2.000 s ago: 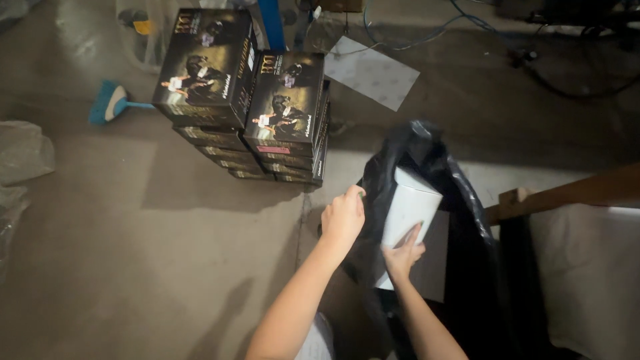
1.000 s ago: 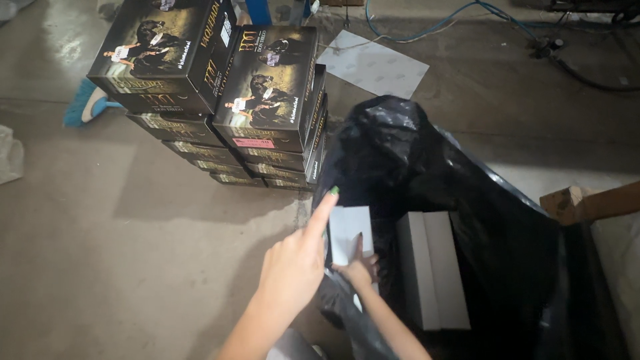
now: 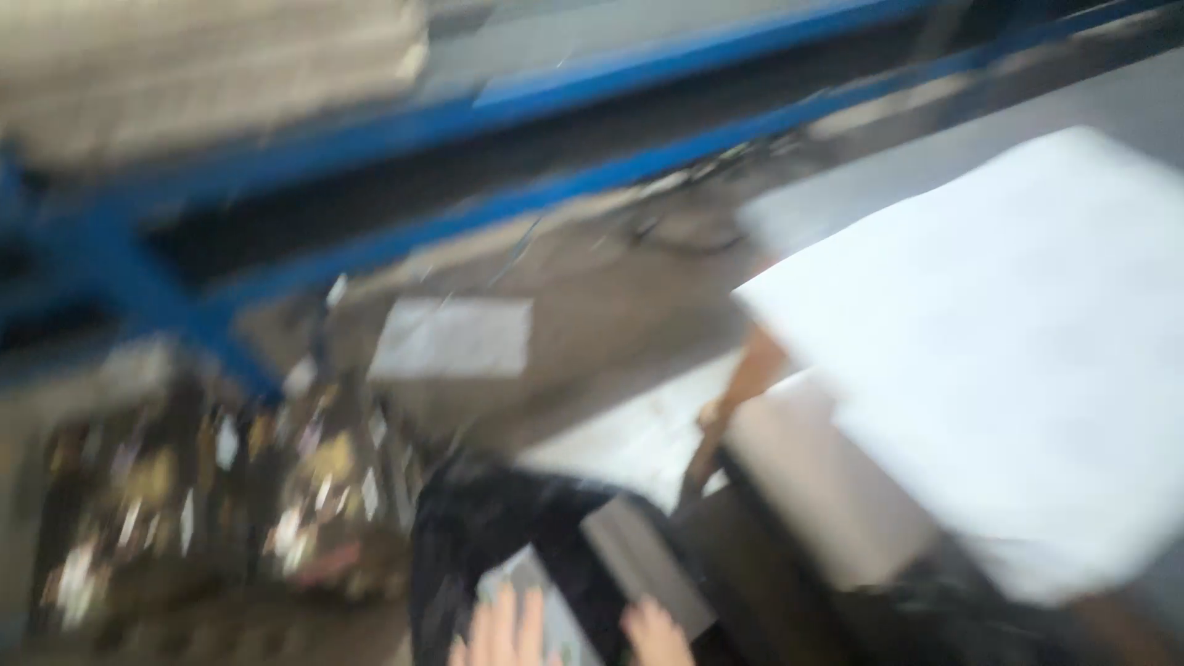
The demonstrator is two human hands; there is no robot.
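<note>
My left hand (image 3: 504,629) is at the bottom edge, its fingers extended over a pale box-like piece (image 3: 546,592) in a black plastic bag (image 3: 462,518). Only the fingertips of my right hand (image 3: 655,634) show, near the lower end of a grey carton piece (image 3: 647,560) that also lies in the bag. Whether the right fingers touch it is blurred. Printed dark boxes (image 3: 305,499) stand left of the bag.
A blue metal frame (image 3: 555,194) crosses the upper view, with stacked tan material (image 3: 203,65) at upper left. A large white sheet (image 3: 999,351) fills the right, beside a wooden bar (image 3: 731,398). A pale sheet (image 3: 453,338) lies on the floor.
The view has swung up and right and is blurred. My left hand, earlier at the bag's rim, is now over the pale piece, with its fingers extended.
</note>
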